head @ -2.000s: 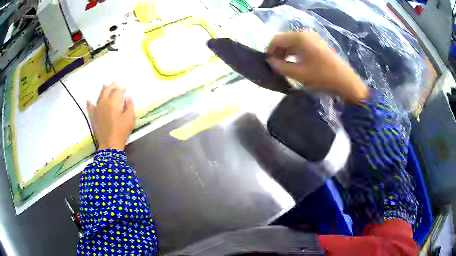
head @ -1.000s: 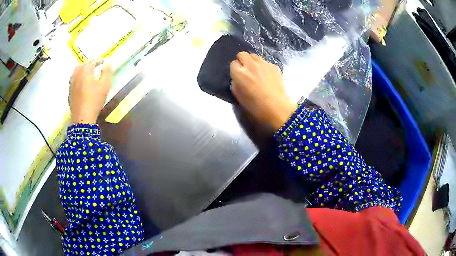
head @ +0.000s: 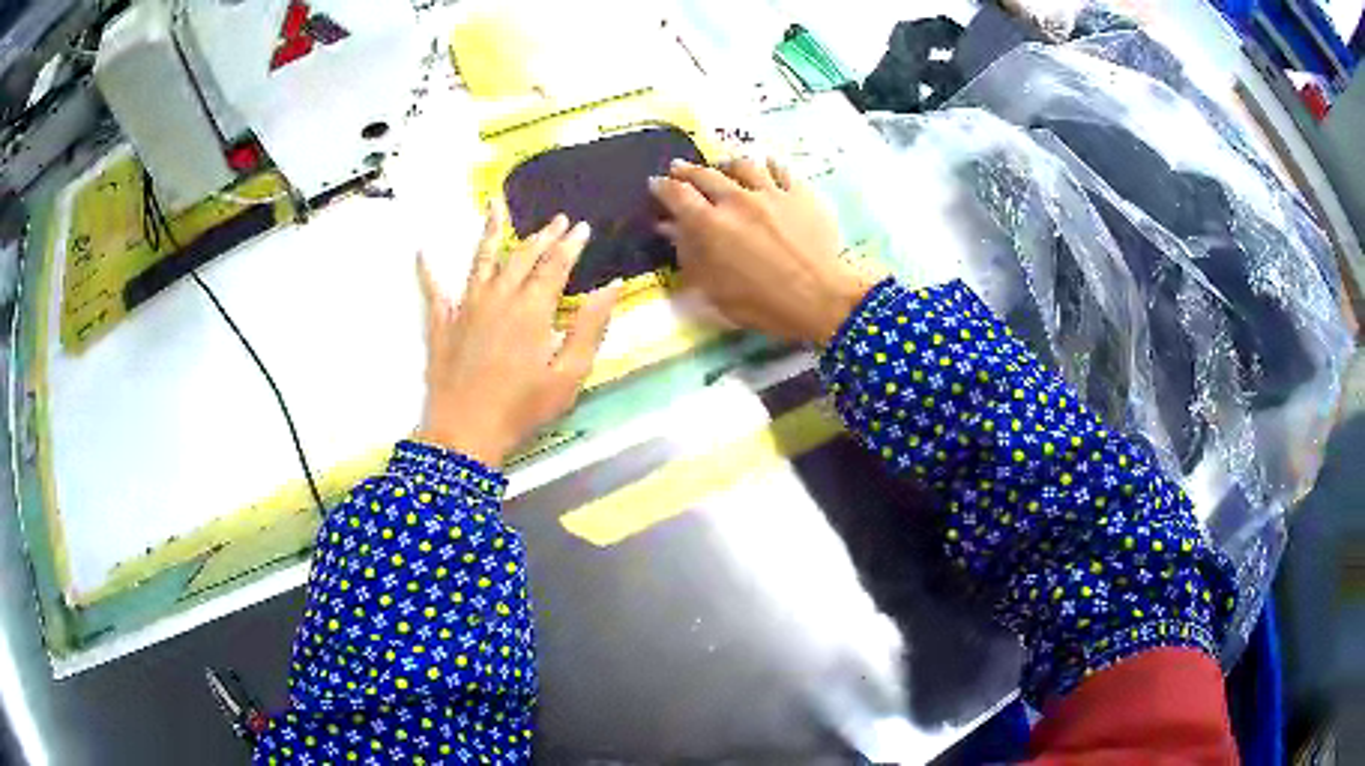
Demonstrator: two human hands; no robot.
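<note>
A dark fabric panel [head: 599,195] lies flat in the rounded opening of the yellow template frame [head: 499,168], on the white base board [head: 359,367]. My left hand [head: 509,332] lies with spread fingers at the panel's left and lower left edge. My right hand [head: 753,240] rests with its fingertips on the panel's right part. Both hands look flat, with fingers apart, and grip nothing. The panel's right edge is partly hidden under my right hand.
The sewing machine head [head: 285,90] stands at the upper left, with a black cable [head: 258,359] over the board. A clear plastic bag [head: 1138,255] with dark pieces lies at right. A yellow strip [head: 681,486] is on the metal table. Snips [head: 235,703] lie at lower left.
The dark panel has moved from my right hand's hold over the table into the yellow frame. Both hands are now on or beside it. The view has shifted back toward the machine head.
</note>
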